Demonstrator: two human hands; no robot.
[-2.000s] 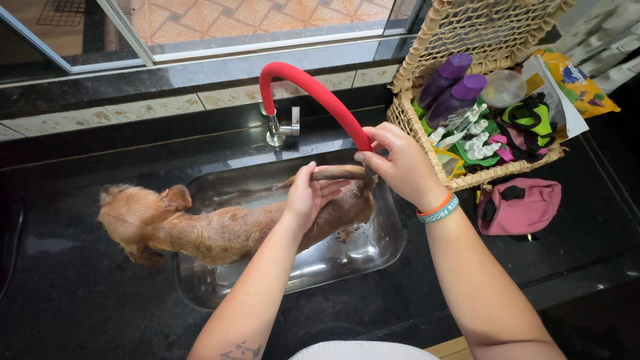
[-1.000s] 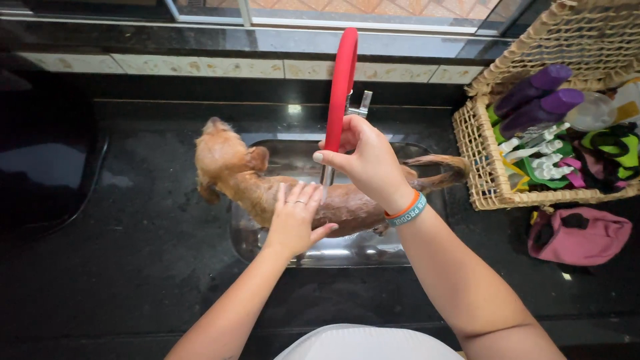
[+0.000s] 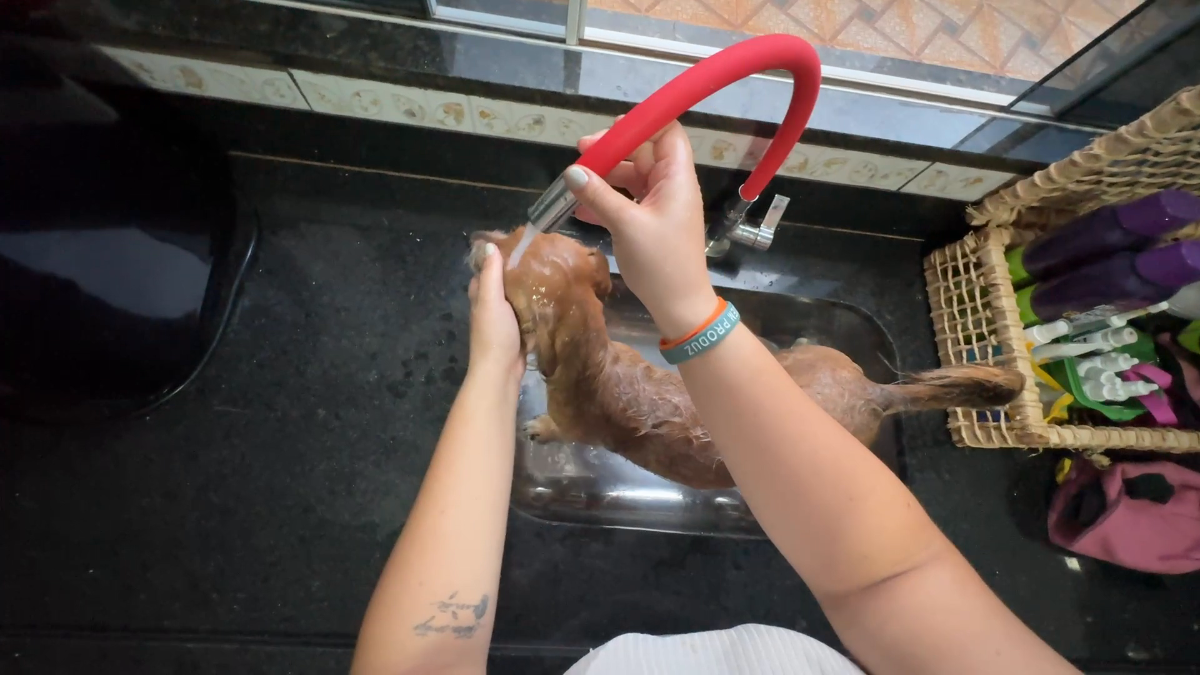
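Note:
A wet brown dog (image 3: 647, 403) stands in a stainless steel sink (image 3: 637, 511), its head over the left rim and its tail stretched right. My left hand (image 3: 495, 314) cups the far left side of its head; part of the palm and fingers is hidden. Above the head, my right hand (image 3: 652, 206) grips the red flexible faucet spout (image 3: 708, 80) close to its metal nozzle (image 3: 551, 203). Water runs from the nozzle onto the dog's head. The spout arches back to the faucet base with its metal lever (image 3: 771, 223).
An open wicker basket (image 3: 989, 328) at right holds purple bottles (image 3: 1106, 272) and several white-tipped items. Below it lies a pink fabric item (image 3: 1130, 516). A glossy black object (image 3: 112, 253) stands at left on the black stone countertop (image 3: 309, 450). Behind the sink runs a window frame (image 3: 844, 84).
My left hand has gone from the dog's back to its head. My right hand has brought the spout's nozzle left, over the head, and water now shows. The dog's head has turned.

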